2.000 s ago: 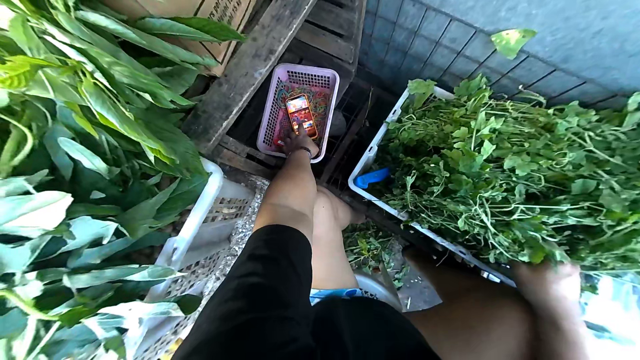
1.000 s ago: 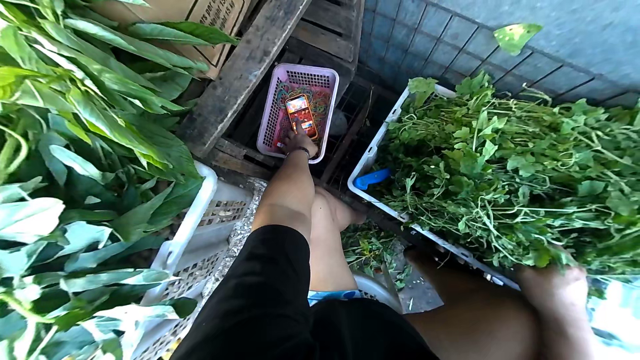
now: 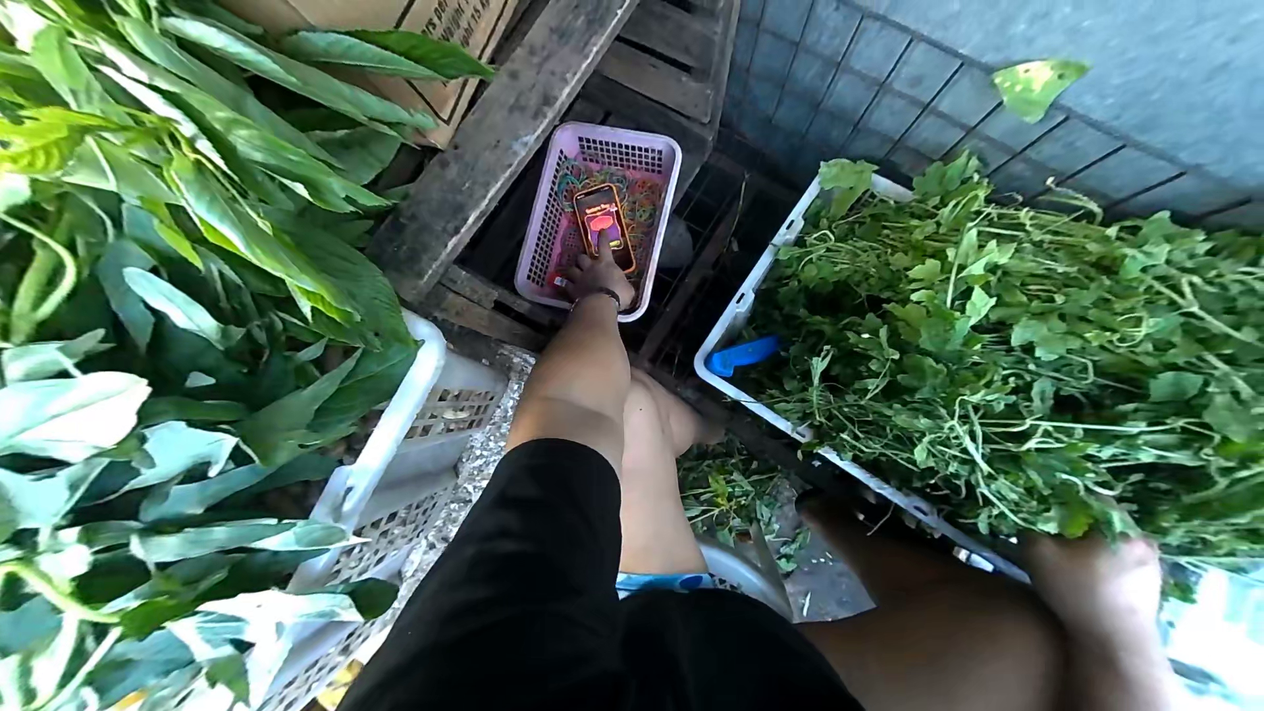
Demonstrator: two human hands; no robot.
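A smartphone (image 3: 604,227) with a lit screen lies on loose coloured rubber bands (image 3: 647,202) in a pink plastic basket (image 3: 665,247). My left hand (image 3: 600,272), with a dark band at its wrist, has one finger extended onto the screen; it does not grip the phone. At the lower right, my right hand (image 3: 1096,573) is at the near edge of a white plastic crate (image 3: 755,276) heaped with leafy green stems (image 3: 997,346). Leaves hide its fingertips, so its grip does not show. A blue plastic handle-like object (image 3: 743,355) sticks out at the crate's left corner.
Large long-leaved greens (image 3: 227,227) fill the left side, above a white perforated crate (image 3: 385,444). Wooden slats (image 3: 513,138) and a cardboard box (image 3: 449,39) stand behind. Wire mesh (image 3: 918,89) runs along the grey wall. My bare legs extend below the basket, with loose leaves (image 3: 731,489) on the ground.
The picture on the phone's screen has changed. My left hand stays at the phone with a finger over its screen, and my right hand remains at the crate's edge.
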